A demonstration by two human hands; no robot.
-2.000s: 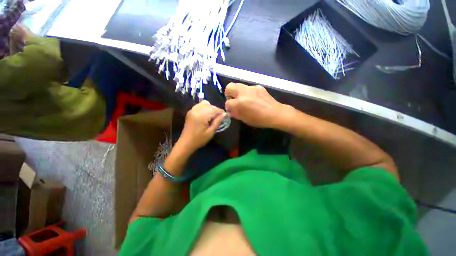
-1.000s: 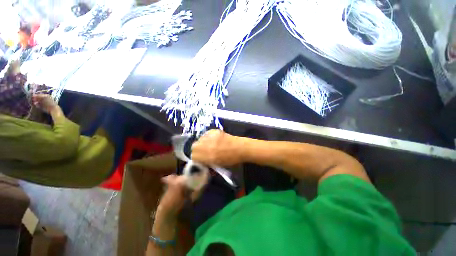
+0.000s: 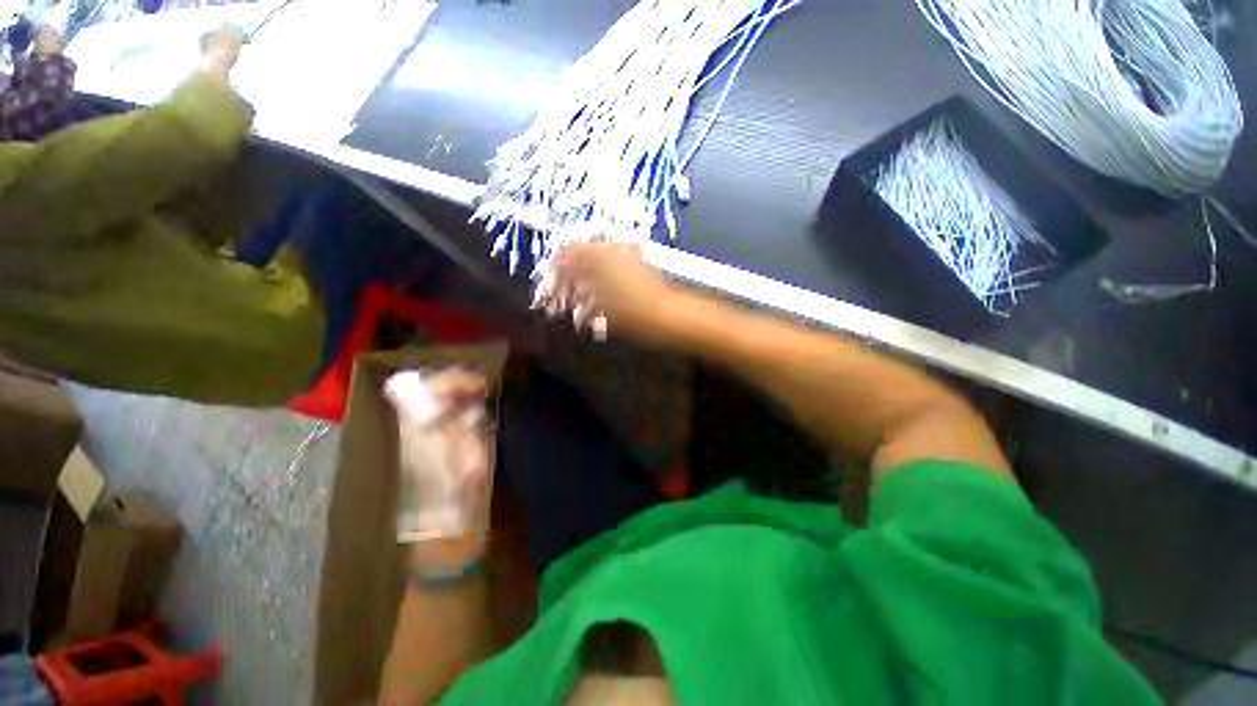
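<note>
A fan of white cables (image 3: 620,124) lies on the bench, with its pale plug ends hanging over the front edge. My right hand (image 3: 604,287) is at these plug ends, fingers curled among them; whether it grips a cable is hidden. My left hand (image 3: 452,428) is strongly blurred, over the open brown carton (image 3: 348,552). A pale blur surrounds it, and I cannot tell whether it holds anything. White ties (image 3: 951,207) lie in a small black tray (image 3: 848,193) on the bench to the right.
A thick white cable hank (image 3: 1172,111) lies beyond the tray. The bench's pale edge (image 3: 882,328) runs across in front of me. A person in a yellow-green sleeve (image 3: 124,276) sits at left, near a red stool (image 3: 372,324). Another red stool (image 3: 124,669) and cartons stand lower left.
The hands were together on a small white coil and are now apart. My left hand has moved over the carton, my right to the plug ends. The view has shifted.
</note>
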